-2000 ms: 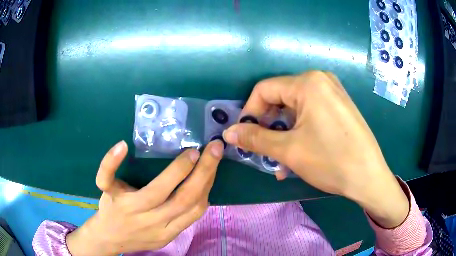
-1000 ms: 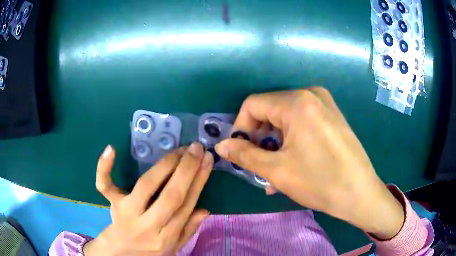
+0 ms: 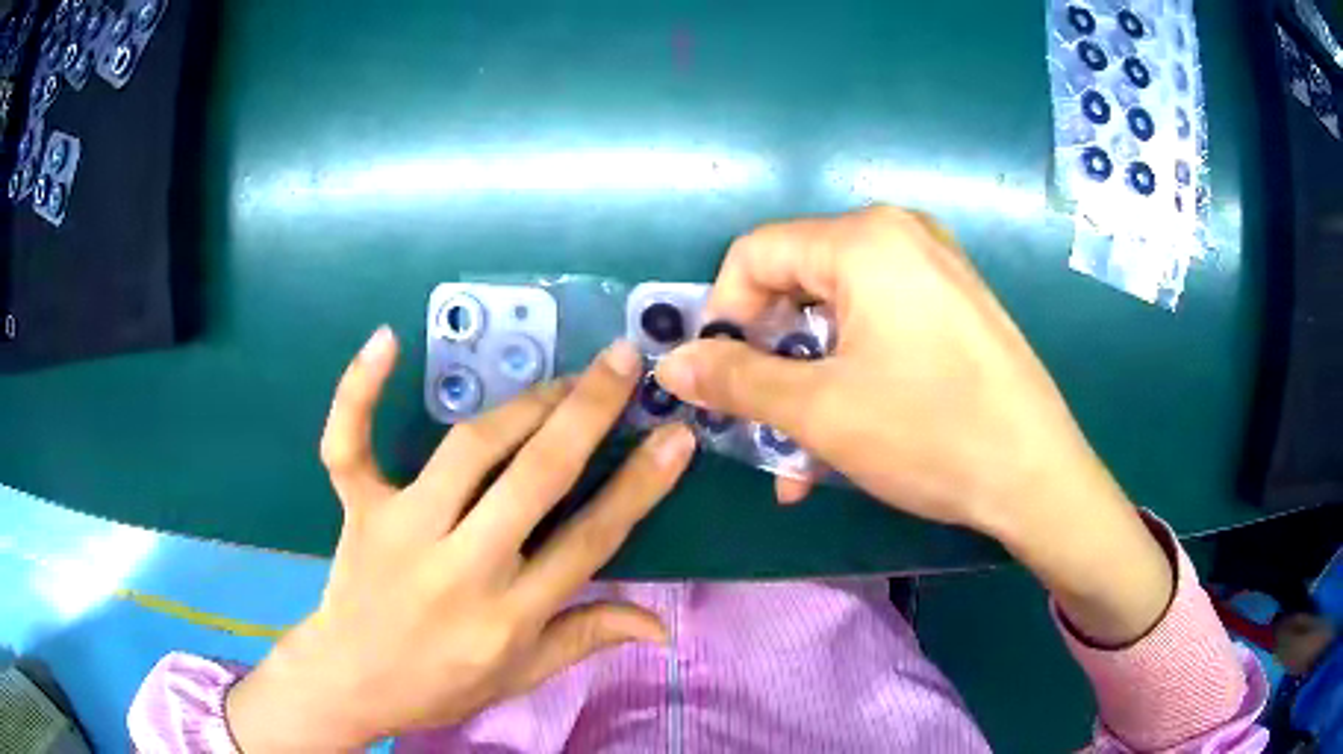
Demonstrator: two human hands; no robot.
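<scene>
A pale lilac camera cover (image 3: pixel 492 354) lies on the green bench, its lens rings without black rings. A second cover (image 3: pixel 644 302) lies to its right, partly hidden by my fingers, with black rings at its left. Clear film (image 3: pixel 582 305) spans between the covers. My right hand (image 3: pixel 921 376) pinches the ring carrier strip (image 3: pixel 781 442) over the second cover, thumb tip beside a black ring (image 3: pixel 661 323). My left hand (image 3: pixel 486 545) has its fingertips pressed on the second cover's left and lower edge, fingers spread.
Long ring carrier strips (image 3: pixel 1127 148) lie at the upper right. A black tray (image 3: pixel 103 265) with several covers stands at the left edge. Another black tray (image 3: pixel 1284 295) stands at the right edge. Part of a person in blue shows at the lower right.
The clear film over the left cover has come off it and now lies behind and to its right. My left fingertips have spread around the second cover's edge. My right hand keeps its pinch.
</scene>
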